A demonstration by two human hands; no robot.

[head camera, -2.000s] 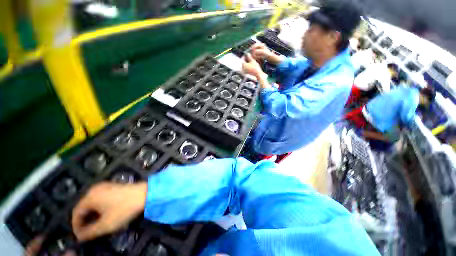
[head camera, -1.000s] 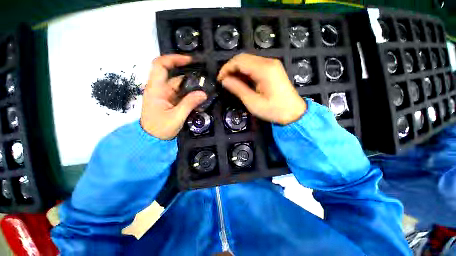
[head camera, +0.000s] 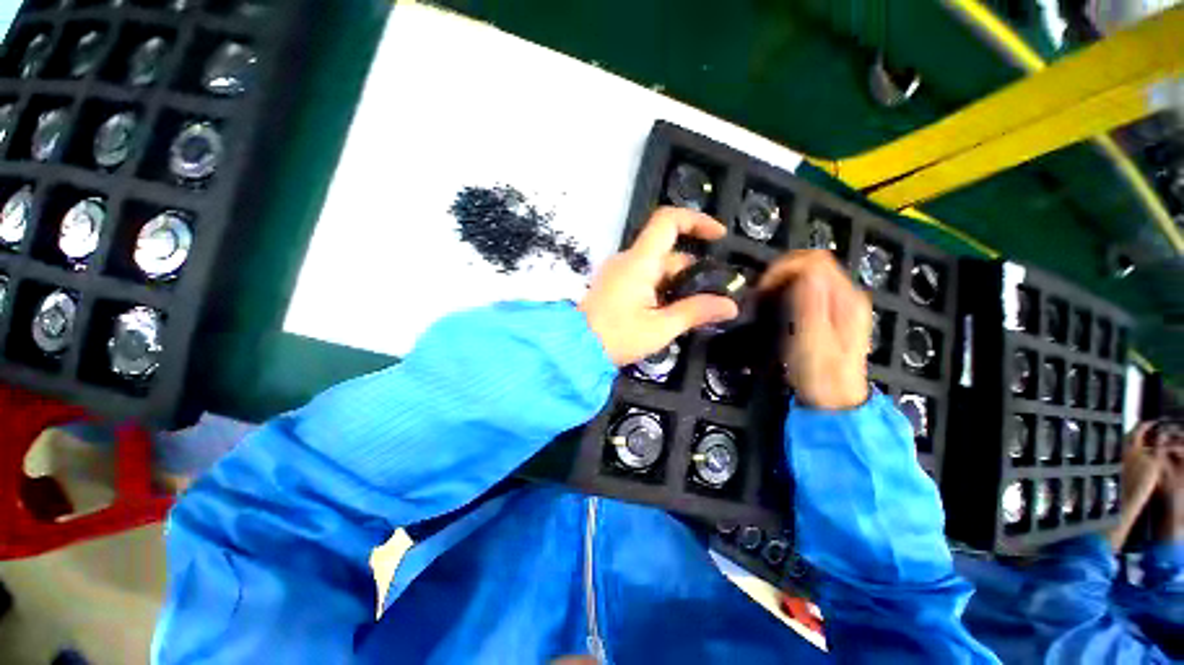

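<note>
My left hand [head camera: 649, 292] holds a round dark unit [head camera: 708, 281] with a small pale spot between thumb and fingers, above the foam tray. My right hand [head camera: 823, 325] is just right of the unit, blurred, fingertips bent together; whether it holds a tiny part cannot be told. The black foam tray [head camera: 599, 457] lies in front of me, tilted in view, with round units in its square pockets. A heap of tiny black parts [head camera: 497, 229] lies on the white sheet [head camera: 390, 195] to the left of the tray.
Another filled foam tray [head camera: 195, 247] is at the left, and one [head camera: 993, 429] at the right. A red stool [head camera: 136, 468] is lower left. A yellow post [head camera: 1013, 111] crosses the green belt [head camera: 805, 78]. Another person's hand [head camera: 1143, 481] shows at the right edge.
The view has turned, so tray and sheet now appear slanted. My left hand still holds the unit. My right hand is still beside it, now with its fingers closer together.
</note>
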